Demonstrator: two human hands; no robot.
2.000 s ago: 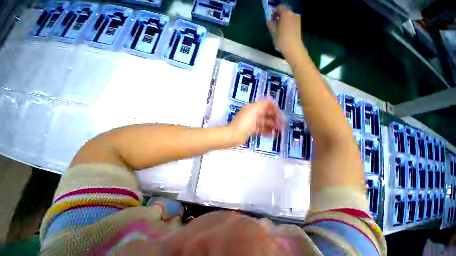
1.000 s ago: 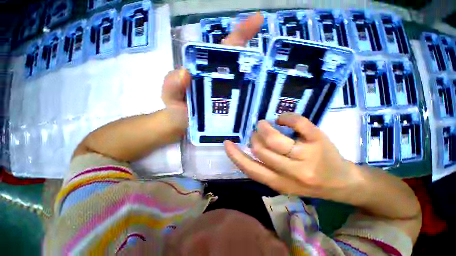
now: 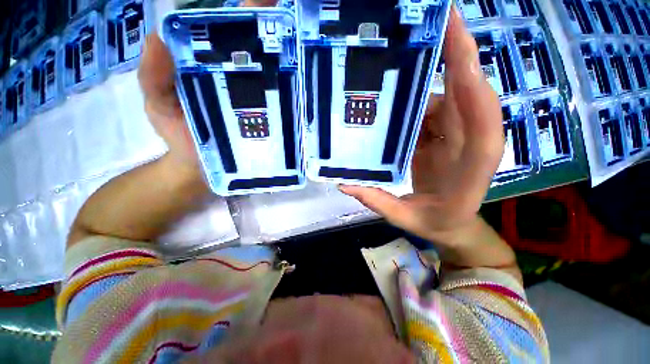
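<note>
Two light-blue phone housings are held side by side, close to the camera, insides facing me. The left housing (image 3: 267,153) touches the right housing (image 3: 356,146) along their long edges. Both show black strips, a black patch and a small dotted metal plate. The top of the right housing is cut off by the picture's edge. My left hand (image 3: 165,106) holds the outer left side, its fingers partly hidden behind. My right hand (image 3: 456,149) holds the outer right side, with one finger near the bottom edge. Both hands are bare.
A white liner sheet (image 3: 93,163) lies at the left with a row of housings (image 3: 80,53) at its top. More housings (image 3: 552,128) sit in rows at the right, and a further filled tray (image 3: 613,92) lies beyond. A red plastic stool (image 3: 563,224) stands at the lower right.
Since one second ago, both housings have come closer to the camera and line up more evenly. My right hand has moved from their front to the right side. Two seconds ago, no pair was held up.
</note>
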